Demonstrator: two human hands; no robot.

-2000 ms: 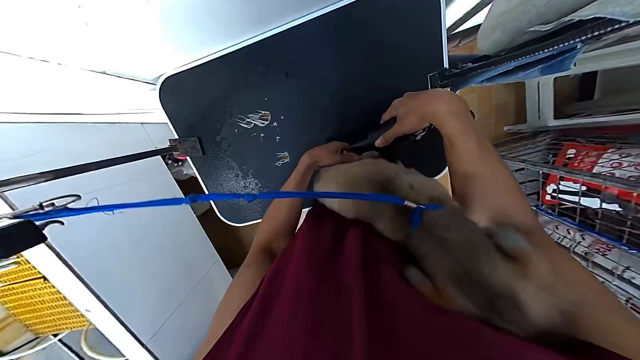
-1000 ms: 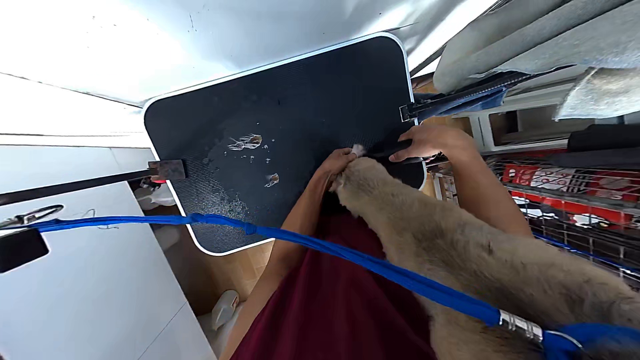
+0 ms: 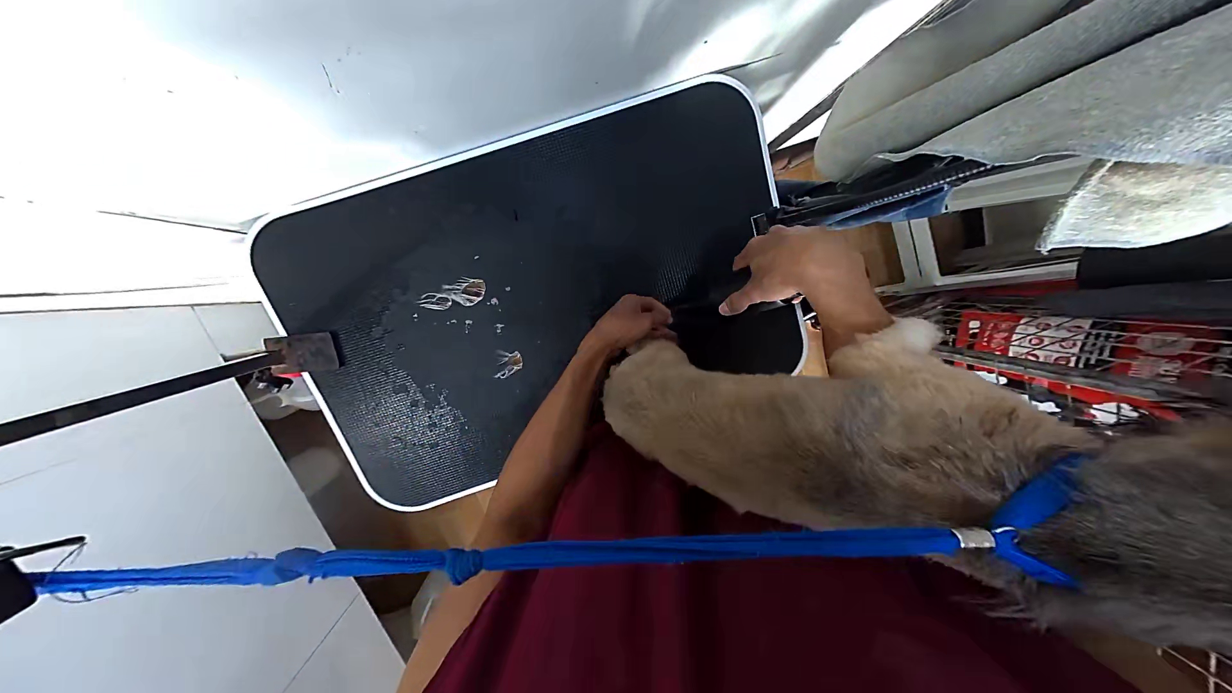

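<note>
A furry grey-tan animal, seemingly a dog (image 3: 789, 433), is on the right of the black grooming table (image 3: 577, 212), against my dark red clothing. A blue grooming loop (image 3: 712, 547) runs from the left edge to its neck. My left hand (image 3: 630, 322) is closed at the near end of the animal's body, its fingers gripping something small, perhaps a paw, that I cannot make out. My right hand (image 3: 789, 274) is curled round a black tool (image 3: 727, 294), possibly a clipper, which blends into the dark tabletop. The tool points toward my left hand.
Tufts of cut fur (image 3: 467, 292) lie on the tabletop. A metal arm with a clamp (image 3: 303, 353) meets the table's left edge. Grey towels (image 3: 1049, 87) hang at upper right, above a wire rack (image 3: 1020, 337) with red packages. White cabinets (image 3: 173, 529) stand at left.
The animal's front end has swung further right, and the blue loop at its neck has moved with it. Both hands remain near the table's right part.
</note>
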